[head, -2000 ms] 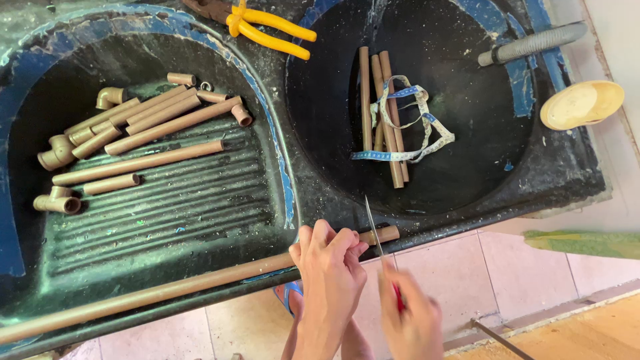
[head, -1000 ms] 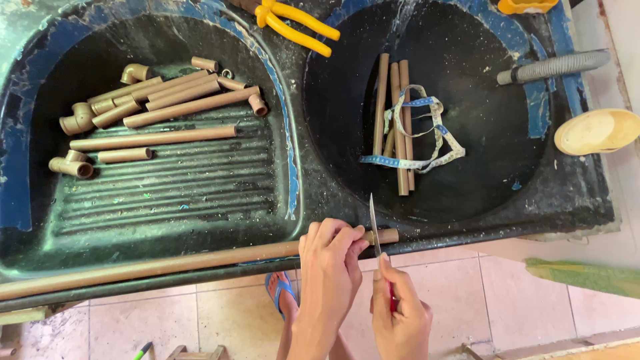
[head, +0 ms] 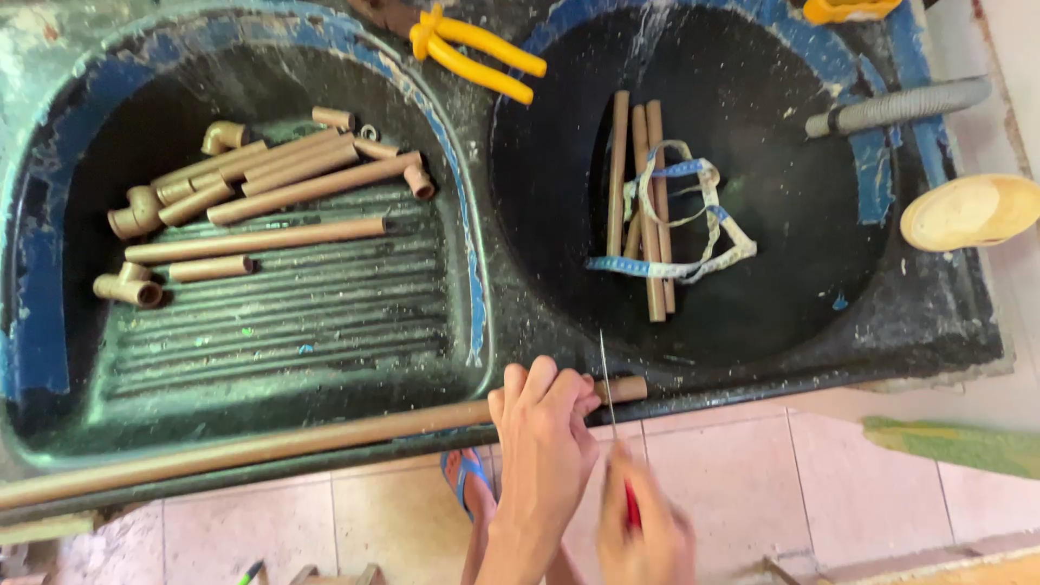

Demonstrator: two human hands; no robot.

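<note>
A long brown plastic pipe [head: 325, 443] lies along the front edge of the black sink counter. My left hand [head: 544, 447] grips it near its right end and presses it down. Just right of those fingers, the thin blade of a hand saw [head: 605, 374] crosses the pipe. My right hand [head: 646, 520], blurred, is closed around the saw's red handle. Cut brown pipes [head: 313, 188] and a tee fitting [head: 130, 286] lie in the left basin. In the round basin, more pipe lengths [head: 619, 175] lie under a blue and white measuring tape [head: 715, 219].
Yellow-handled pliers [head: 479, 57] lie between the basins at the back. A grey corrugated hose [head: 902, 106] and a cream oval dish [head: 967, 213] sit at the right. Below the counter are floor tiles [head: 715, 479] and a foot in a blue flip-flop [head: 467, 479].
My right hand and the saw have shifted a little along the blade's line over the pipe. My left hand keeps its hold on the pipe. The view has shifted slightly.
</note>
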